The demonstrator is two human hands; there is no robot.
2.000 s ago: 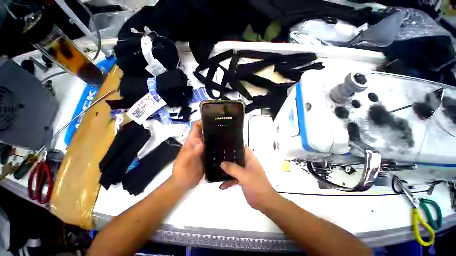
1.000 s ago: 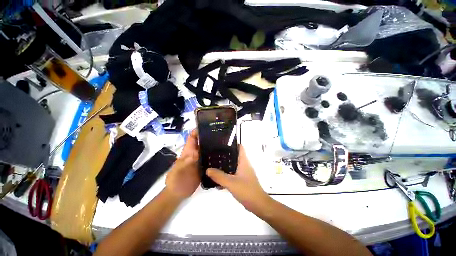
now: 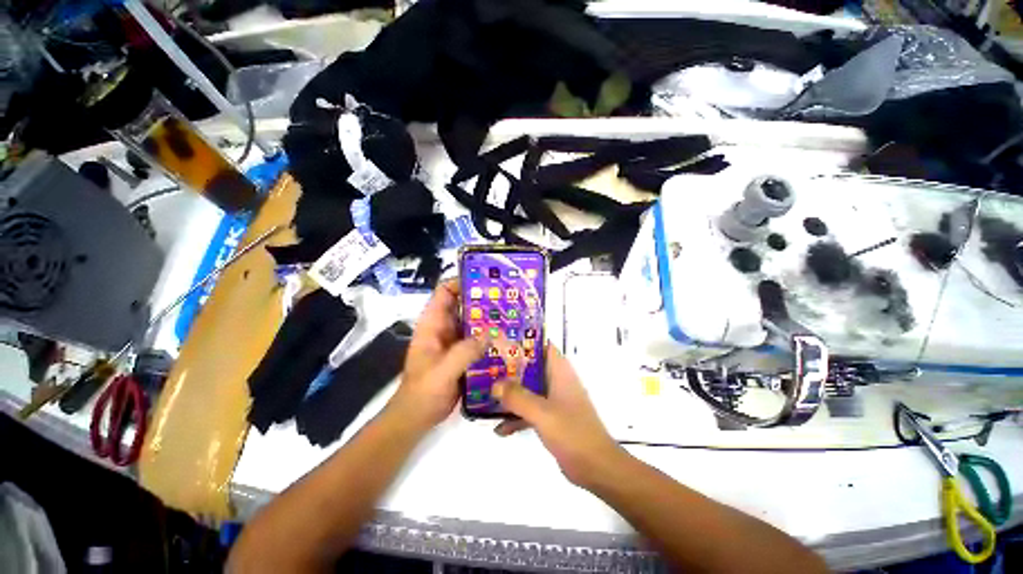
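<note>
A smartphone [image 3: 501, 320] is held upright in both hands over the white table, its lit screen purple with rows of coloured icons. My left hand [image 3: 435, 357] grips its left side, with the thumb over the screen's left part. My right hand [image 3: 550, 409] holds its lower right side, with the thumb over the lower screen. The phone's back and most of the fingers are hidden beneath it.
A white sewing machine [image 3: 830, 280] stands right; yellow-green snips [image 3: 967, 521] lie below it. Black bundles [image 3: 325, 376] with a white ticket [image 3: 346, 260], tan taped strip [image 3: 213, 392] and red-handled scissors [image 3: 118, 420] lie left. Black straps [image 3: 561, 185] lie behind the phone.
The phone screen has changed from a dark keypad view to a bright purple icon view. My left thumb has moved onto the screen. The camera view has shifted slightly.
</note>
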